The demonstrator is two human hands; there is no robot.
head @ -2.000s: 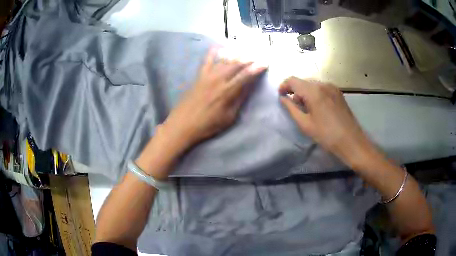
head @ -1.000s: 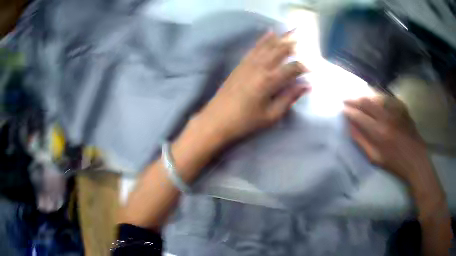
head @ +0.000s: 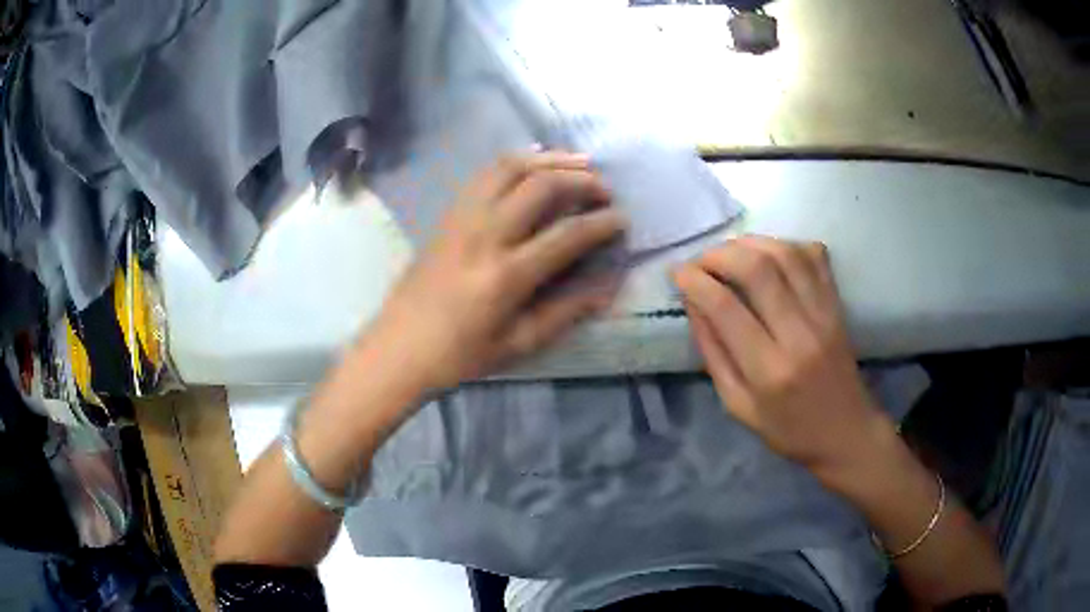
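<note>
The grey cloth piece (head: 669, 195) lies on the white table below the bright machine bed, its corner pointing right. More grey cloth (head: 179, 108) is heaped and hangs at the left. My left hand (head: 514, 257) is blurred, its fingers curled on the cloth; whether it pinches it is hidden. My right hand (head: 771, 335) is at the table's front edge, just below the cloth corner, fingers bent together; I cannot tell if it holds anything. Stacked grey panels (head: 538, 490) lie below the table edge over the lap.
The shiny machine bed (head: 861, 96) is at the upper right, with thin dark tools (head: 992, 54) on it. Brown carton (head: 191, 478) and yellow-black items (head: 132, 311) stand at the left. A white surface (head: 395, 583) shows at the bottom. Grey folded cloth (head: 1052, 490) is at the right.
The wide cloth has drawn left and gathered, exposing the table's front. My left hand has moved down and left since the last frame. The view has shifted, and the machine head is now out of view.
</note>
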